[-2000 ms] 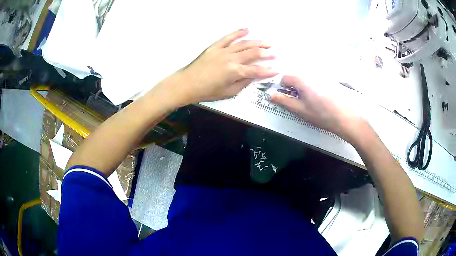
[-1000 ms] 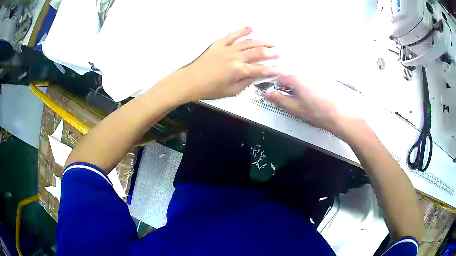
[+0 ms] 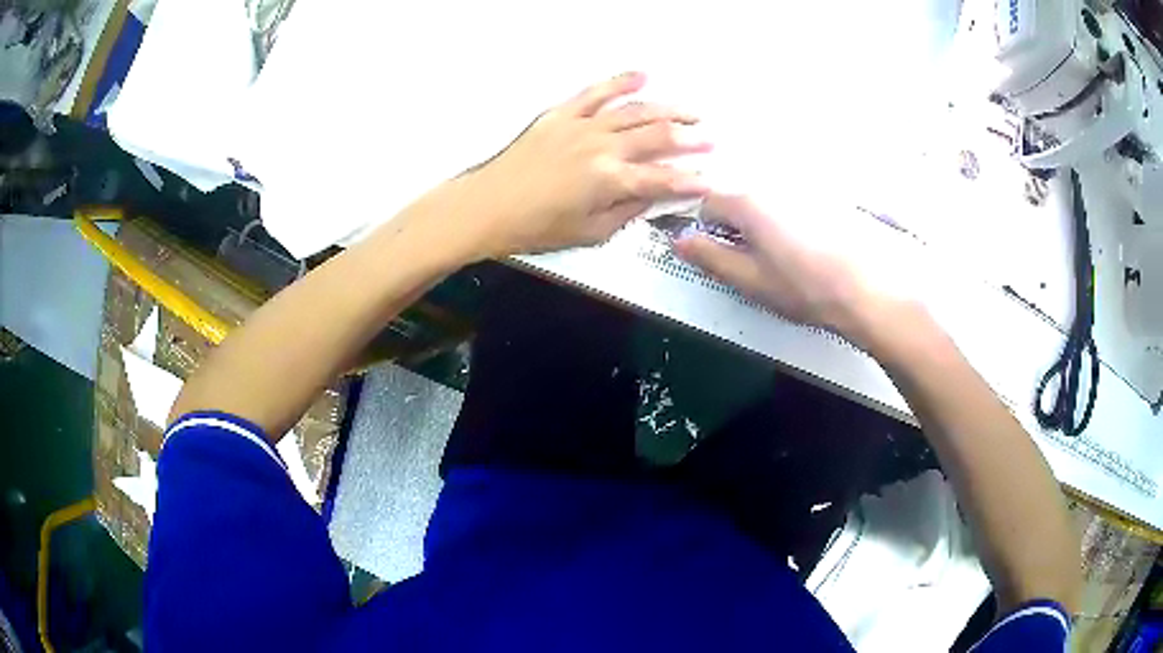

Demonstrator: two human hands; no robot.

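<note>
My left hand (image 3: 580, 179) lies palm down with its fingers spread over the overexposed white table (image 3: 791, 77). White fabric under it cannot be told apart from the tabletop. My right hand (image 3: 778, 262) is beside it, its thumb and forefinger near my left fingertips. A small dark and silvery thing (image 3: 714, 231) shows between the right thumb and forefinger, probably thread snips, but glare hides its shape and whether it is gripped.
Black shears (image 3: 1075, 332) lie at the right, beside the white machine head (image 3: 1065, 64). Ruler marks (image 3: 1110, 459) run along the table's front edge. White panels (image 3: 191, 102) hang at the left. Fabric scraps (image 3: 151, 383) lie on cardboard by a yellow frame (image 3: 160, 287). White pieces (image 3: 912, 561) are at the lower right.
My right hand has shifted slightly left, towards my left fingertips. My left hand has hardly moved.
</note>
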